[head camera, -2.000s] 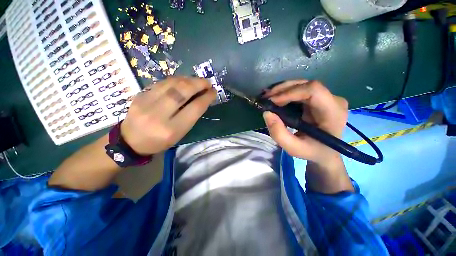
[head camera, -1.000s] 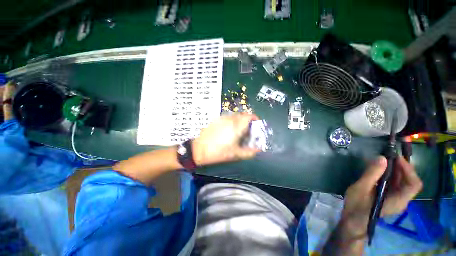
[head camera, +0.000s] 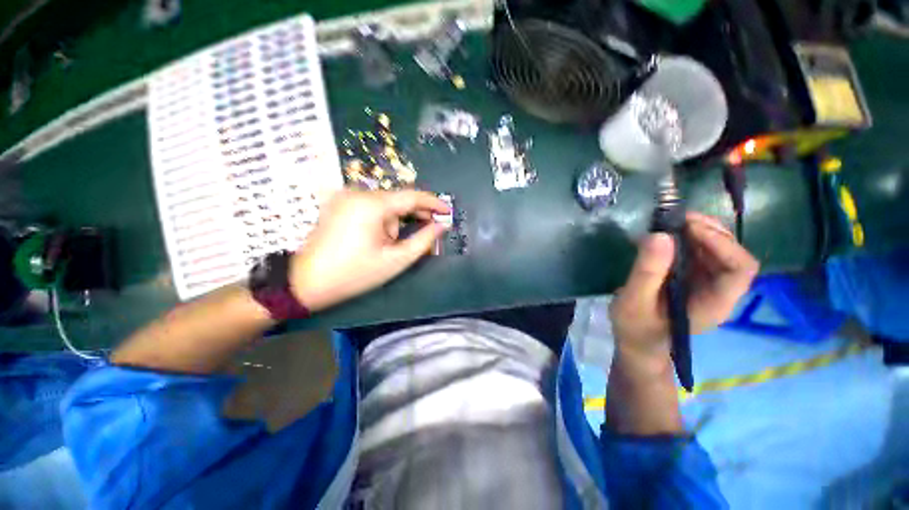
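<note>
My left hand has thumb and forefinger at the left edge of a small circuit board on the dark green mat; the fingers hide part of it, and blur hides whether they grip it. My right hand holds the black soldering iron upright like a pen. The iron's tip is at the white tub, over the silvery scraps in it; the very tip is blurred.
The white component tray lies left, with a loose black-gold pile beside it. Two other boards lie further back. A wristwatch lies before the tub. A fume fan stands behind. A soldering station is at the right.
The view has shifted. The board, held up in my left hand a second ago, is now low at the mat. The iron was at the board two seconds ago and is now at the tub.
</note>
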